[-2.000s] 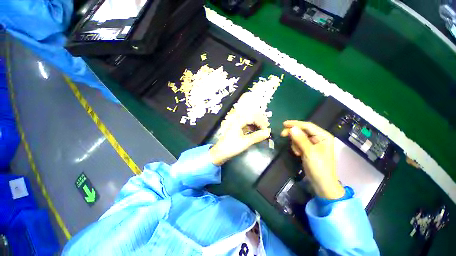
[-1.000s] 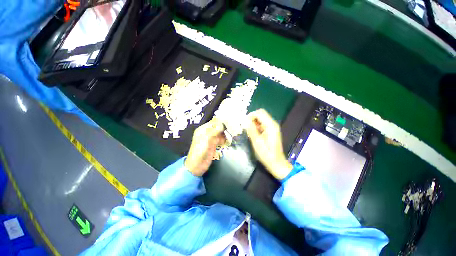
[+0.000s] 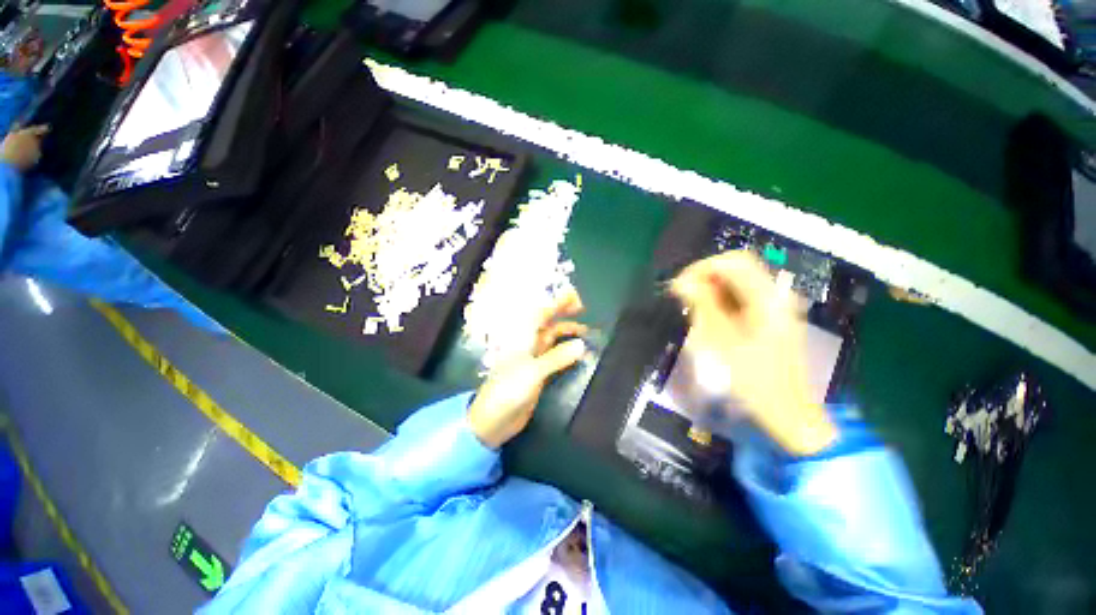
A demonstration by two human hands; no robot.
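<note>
The open tablet housing (image 3: 829, 351) lies on a black carrier pad (image 3: 625, 348) in front of me, with a bright centre, a dark circuit board with a teal patch at its far end and silvery parts at its near end. My right hand (image 3: 733, 324) is over the tablet, blurred, fingertips bent together; what they hold cannot be told. My left hand (image 3: 547, 360) is at the near edge of the bench heap of small white adhesive pieces (image 3: 519, 270), thumb and fingers curled close; nothing clear shows between them.
A black parts tray (image 3: 349, 192) with another cream heap lies at left, beside stacked black trays with a glossy screen (image 3: 180, 96). Wired parts (image 3: 998, 421) lie at right. A white strip (image 3: 601, 147) borders the green conveyor. Another person's sleeve (image 3: 84, 258) is at far left.
My right hand has moved from beside the heap rightward over the tablet. My left hand stays near the heap. The view has shifted, so the bench things appear farther left.
</note>
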